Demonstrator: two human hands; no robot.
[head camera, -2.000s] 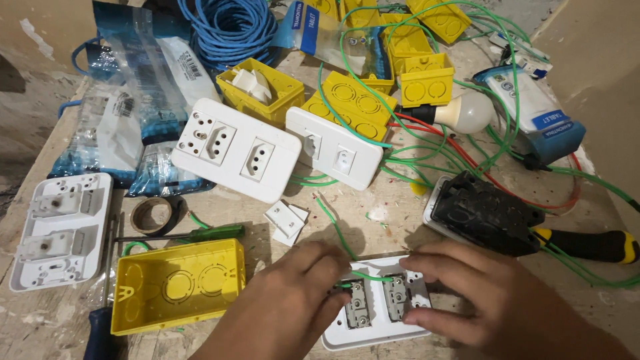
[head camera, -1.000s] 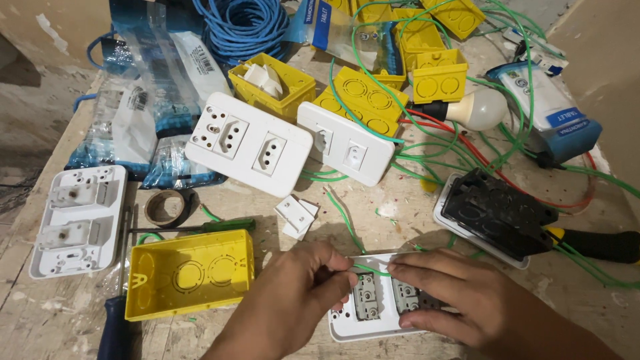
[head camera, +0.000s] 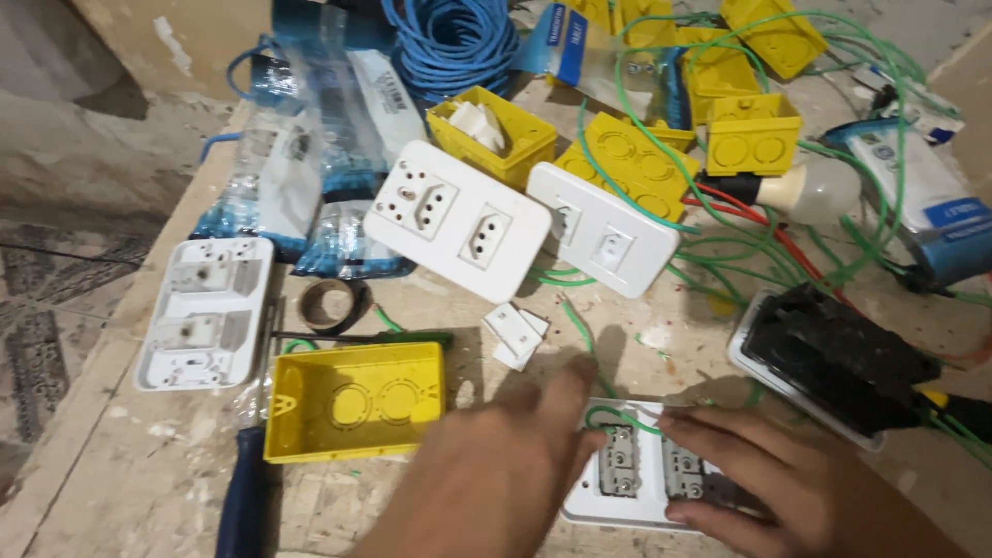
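A white wall plate (head camera: 581, 496) lies face down at the bottom, with two grey switch modules (head camera: 618, 465) showing their screw terminals. A short green wire (head camera: 620, 415) loops over the left module. My right hand (head camera: 783, 473) grips the plate's right part, fingers over the top edge and near the right module. My left hand (head camera: 496, 465) is blurred at the plate's left side, its index finger stretched toward another green wire (head camera: 580, 329); whether it touches that wire cannot be told. Two small white covers (head camera: 515, 333) lie above my left hand.
A yellow electrical box (head camera: 356, 403), a screwdriver with a blue handle (head camera: 246, 492), a green-handled screwdriver (head camera: 411, 338) and a tape roll (head camera: 329, 306) lie left. Socket plates (head camera: 457, 221) stand behind. A black-backed plate (head camera: 837, 356) is right; a light bulb (head camera: 821, 190) and a blue cable coil (head camera: 453, 46) lie farther back.
My left hand has come away from the green wire over the plate, its index finger now stretched out. My right hand stays on the plate.
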